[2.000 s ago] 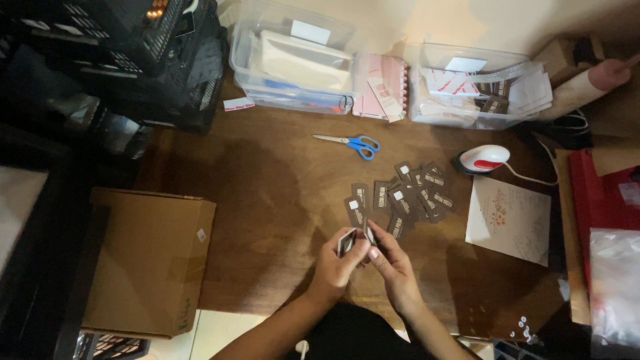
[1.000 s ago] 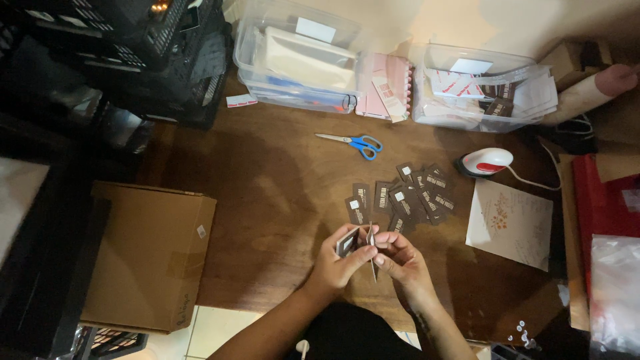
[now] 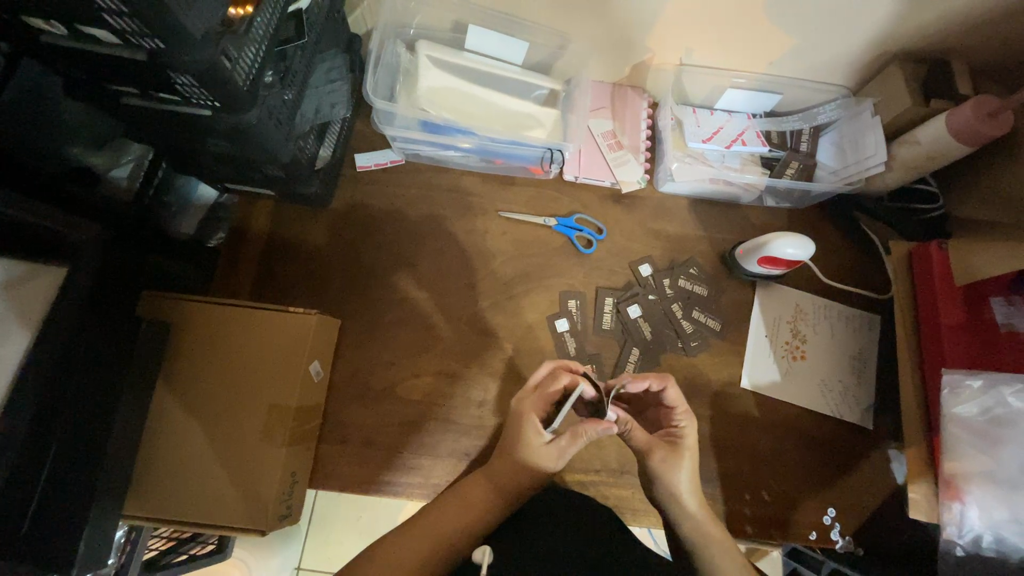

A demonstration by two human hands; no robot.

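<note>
My left hand (image 3: 552,424) holds a small stack of cards (image 3: 566,408) on edge, at the near side of the wooden table. My right hand (image 3: 660,420) meets it, thumb and fingers pinching a thin dark card (image 3: 606,400) that both hands touch; whether it is one card or two is hard to tell. Just beyond my hands lies a loose, overlapping pile of dark printed tags (image 3: 652,320), some with a white square. Blue-handled scissors (image 3: 578,228) rest farther back, their blades pointing left.
Two clear plastic bins (image 3: 472,152) (image 3: 760,188) stand at the back, a pink notebook (image 3: 592,104) between them. A cardboard box (image 3: 232,408) is at left below black crates (image 3: 320,152). To the right are a small white-and-red corded device (image 3: 774,254), a printed sheet (image 3: 812,352) and plastic bags (image 3: 980,464).
My right fingers have shifted on the thin card, which bends between my hands now. The tag pile and scissors have stayed in place.
</note>
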